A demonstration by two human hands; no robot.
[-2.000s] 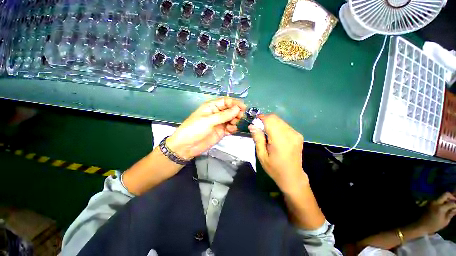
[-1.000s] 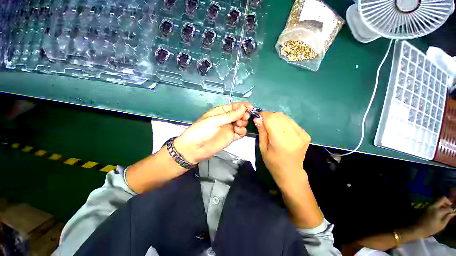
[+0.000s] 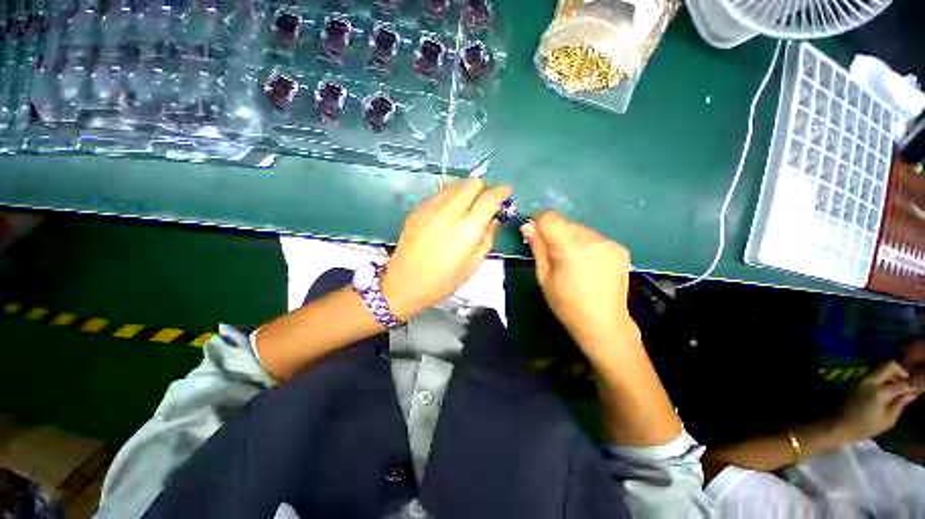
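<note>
A small dark unit with shiny edges [image 3: 506,212] is pinched in the fingertips of my left hand [image 3: 442,246], just above the bench's front edge. My right hand [image 3: 586,266] is to its right, its thumb and finger closed on a small thin tool [image 3: 527,224] with a dark tip pointing at the unit. The tool is mostly hidden by the fingers, and its exact kind cannot be told. A clear blister tray [image 3: 401,153] with rows of dark units lies on the green bench at the upper left.
More clear trays [image 3: 152,101] lie at the left. A bag of small gold parts [image 3: 588,63] is beyond my right hand. A desk fan [image 3: 801,12], its white cable [image 3: 732,203] and a white compartment tray [image 3: 822,172] are at the right. Another person's hand [image 3: 880,400] shows lower right.
My left hand has turned so that its back now faces up, with the unit at its fingertips. My right hand has moved slightly away from it. The view has shifted, so the bench things sit higher.
</note>
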